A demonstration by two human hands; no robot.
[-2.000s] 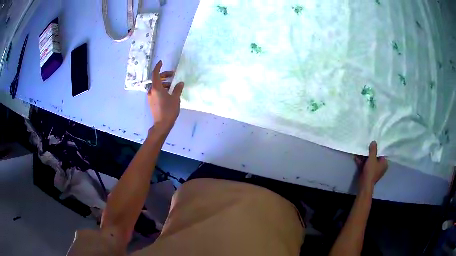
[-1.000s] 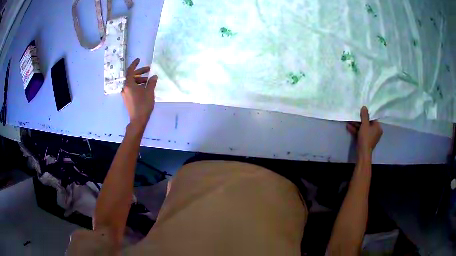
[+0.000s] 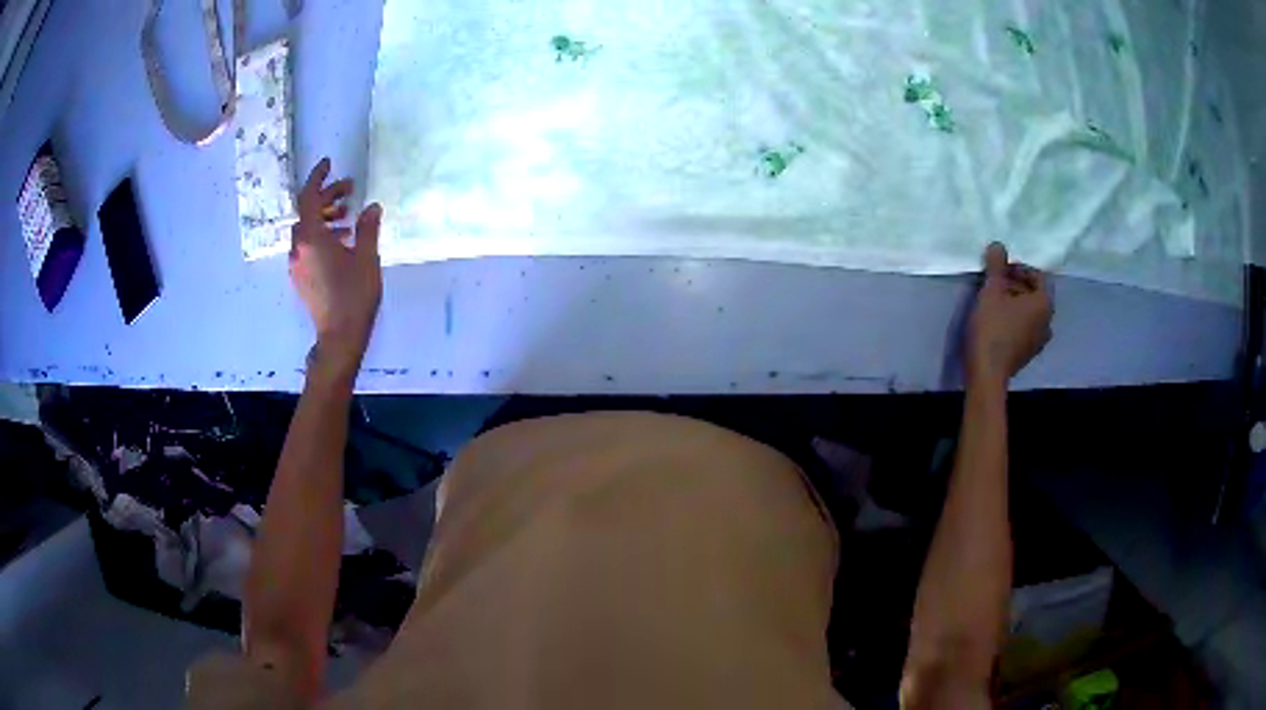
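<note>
Pale green-white printed fabric (image 3: 667, 153) with green sprigs lies spread on the table. My left hand (image 3: 336, 271) is at its near left corner, fingers apart, thumb beside the fabric edge; a small pale spot shows between the fingers, too unclear to name. My right hand (image 3: 1009, 316) pinches the fabric's near edge on the right, thumb on top. A cloth-wrapped floral weight (image 3: 264, 153) lies flat just left of my left hand, its near end close to the fingers.
The pale blue-white table (image 3: 555, 326) has ink marks along its near edge. At left lie a purple block with a patterned band (image 3: 52, 236), a black flat rectangle (image 3: 129, 250) and a beige strap loop (image 3: 170, 83). Crumpled scraps (image 3: 195, 548) are below the table at left.
The view has shifted, so table things appear further left. The fabric's near edge now looks straighter and nearly level. My right hand still pinches it; my left stays at the corner beside the weight.
</note>
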